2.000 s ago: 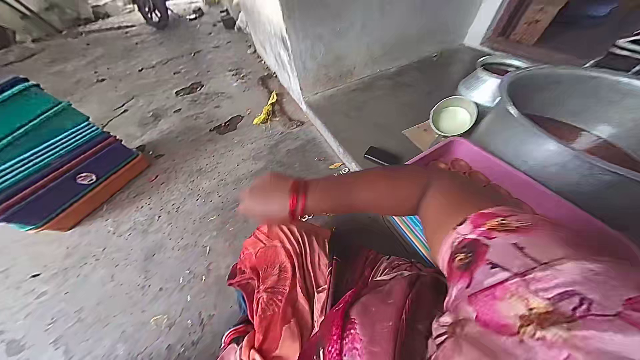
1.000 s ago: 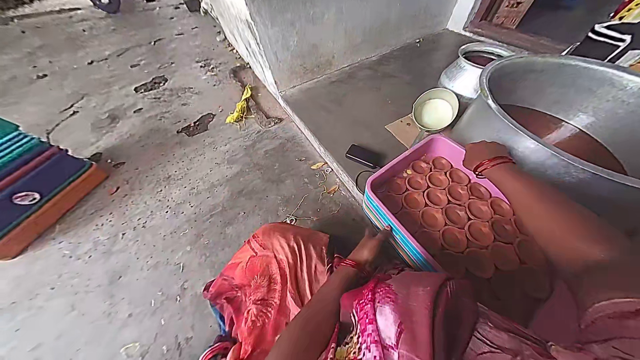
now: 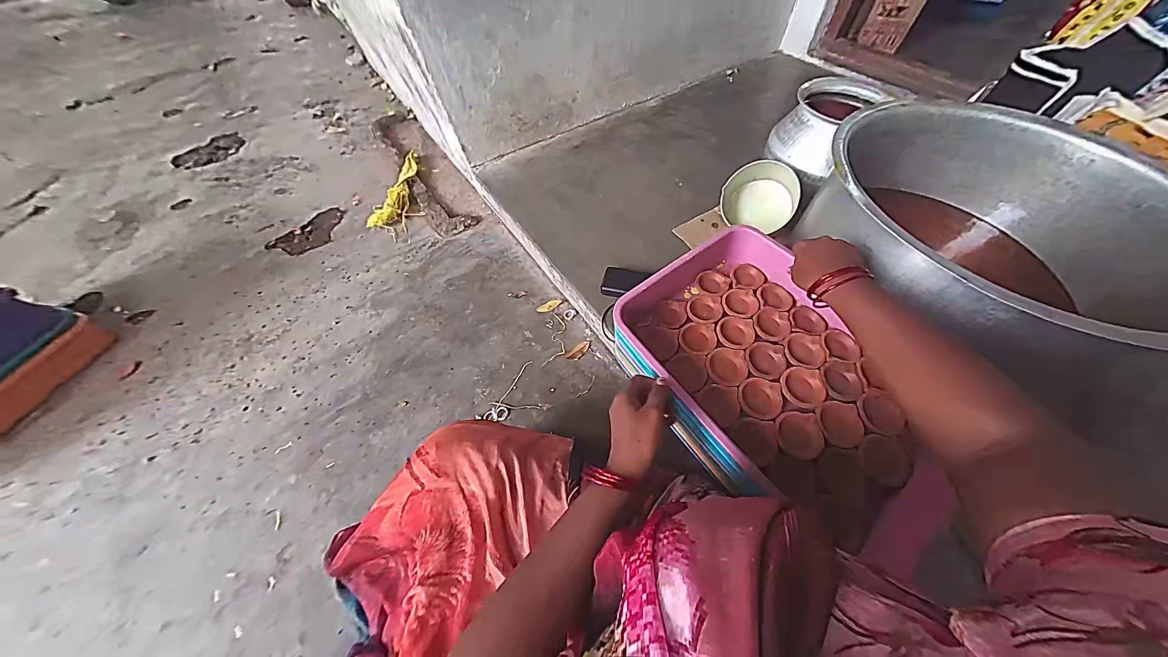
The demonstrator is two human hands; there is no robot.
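A pink plastic tray holding rows of small round reddish-brown clay cups lies in front of me, on top of a stack of blue and other coloured trays. My left hand is closed on the left edge of the stack, its fingertips at the rim; which trays it holds, I cannot tell. My right hand grips the right rim of the pink tray near its far corner. Red bangles circle both wrists. The near end of the tray is in shadow beside my clothing.
Right of the tray stands a large metal basin with brown liquid. Beyond are a metal pot and a bowl of pale liquid. A dark object lies beside the tray. Stacked trays stand far left; a wall rises ahead.
Two seconds ago one arm reached left across the pink tray; by one second ago both hands were at the tray's sides, where they remain. The view has shifted slightly.
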